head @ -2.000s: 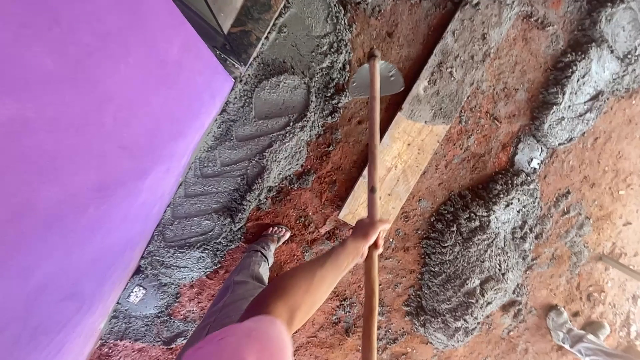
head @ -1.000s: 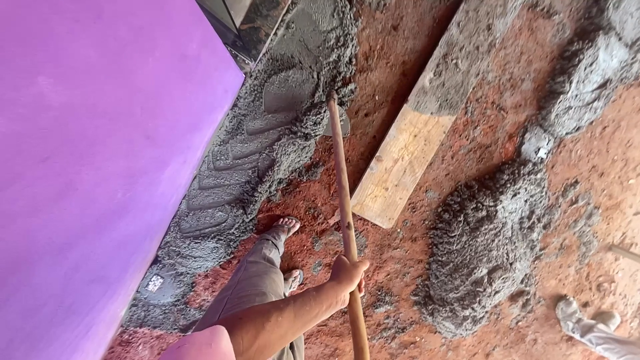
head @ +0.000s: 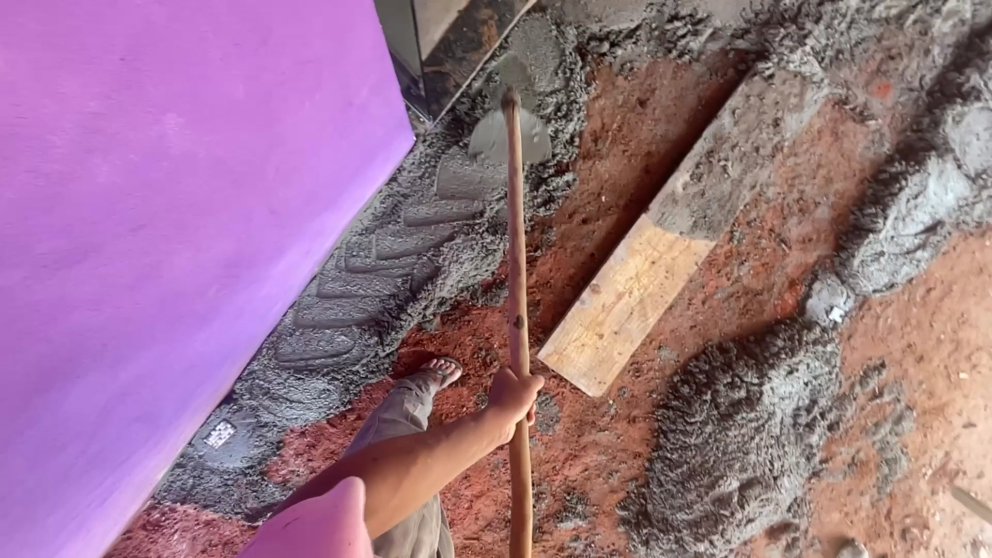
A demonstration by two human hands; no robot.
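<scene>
My left hand [head: 514, 397] is closed around the long wooden handle of a hoe [head: 518, 294], at the lower middle of the view. The hoe's rounded metal blade [head: 531, 138] lies on wet grey mortar [head: 473, 174] near the corner of the purple wall [head: 232, 155]. Below the blade, the mortar strip along this wall bears several overlapping flattened marks [head: 353, 287]. My right hand is not in view; the lower end of the handle runs out of the bottom edge.
A wooden plank [head: 628, 310], its upper part coated with mortar, lies slantwise on red soil [head: 612, 170]. Rough mortar is heaped [head: 736, 434] at the lower right. My sandalled foot [head: 443, 372] stands beside the mortar strip. A patterned marker [head: 220, 434] sits in its lower end.
The hoe blade has moved left from the soil near the plank onto the mortar strip, then farther up it toward the wall corner. My left hand has kept hold of the handle.
</scene>
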